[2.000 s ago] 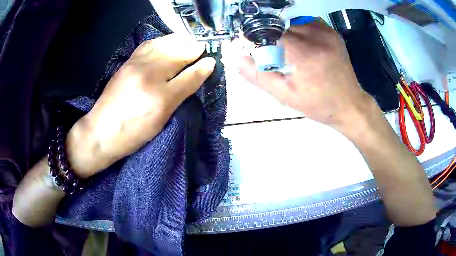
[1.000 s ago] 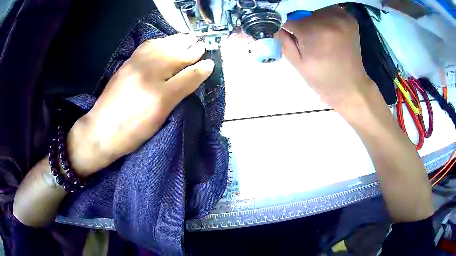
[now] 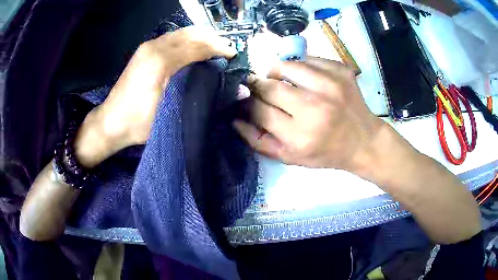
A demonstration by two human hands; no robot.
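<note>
The navy ribbed fabric (image 3: 164, 147) hangs in folds from the presser foot (image 3: 238, 38) over the table's front edge. A smooth black strip (image 3: 205, 109) runs along it. My left hand (image 3: 136, 87) holds the fabric just left of the foot, its fingertips partly behind a raised fold. My right hand (image 3: 316, 115) is on the fabric's right edge below the foot, fingers bent around the edge layers. The black tension dial (image 3: 287, 21) with its pale knob (image 3: 292, 48) is right of the needle area.
A tan wooden handle (image 3: 339, 46) lies right of the dial. A black mobile phone (image 3: 401, 65) lies beyond it, then scissors with red and orange loops (image 3: 452, 128). A ruled tape (image 3: 327, 221) follows the table's curved front. Dark cloth (image 3: 82, 44) fills the left side.
My right hand has come from behind the dial down and left onto the fabric edge. The fabric near my left hand is lifted and folded over. The wooden handle and whole phone now show.
</note>
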